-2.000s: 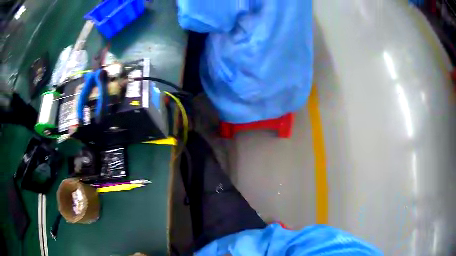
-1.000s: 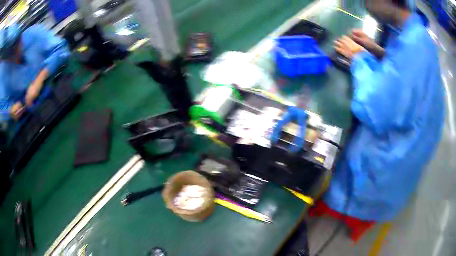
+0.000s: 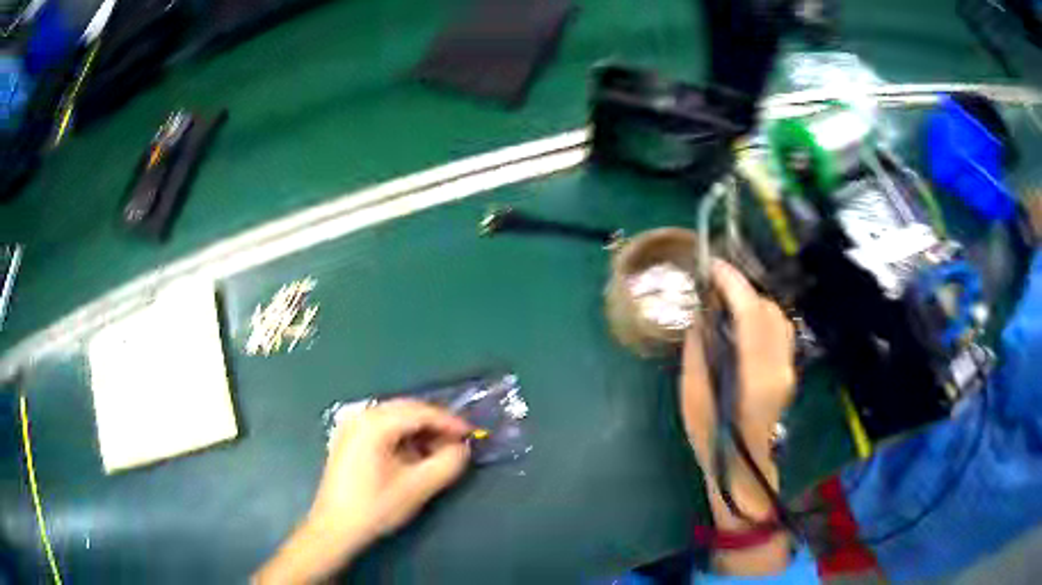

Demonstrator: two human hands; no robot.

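Observation:
My left hand (image 3: pixel 394 469) pinches a small piece with a yellow tip (image 3: pixel 479 434), blurred, over a shiny clear plastic bag (image 3: pixel 499 402) on the green mat. My right hand (image 3: pixel 745 377) is closed around the black handle of the soldering iron (image 3: pixel 719 343), with a bent silver tube (image 3: pixel 705 217) beside it. The hand is at the right side of the brown round pot (image 3: pixel 640 274) with white filling. The iron's tip cannot be made out. A loose pile of beige pieces (image 3: pixel 282 318) lies left of the bag.
A cream-white sheet (image 3: pixel 163 377) lies at the left. A black cable piece (image 3: pixel 548 226) lies left of the pot. A black fan housing (image 3: pixel 651 120), green-rimmed spool (image 3: pixel 806 149) and black box (image 3: pixel 851 309) stand right. A phone assembly (image 3: pixel 166 171) lies beyond the white strip (image 3: pixel 423 200).
The view has swung from the neighbouring worker and the floor to the mat. Both my hands have come into view, the right with the iron, the left with a small piece.

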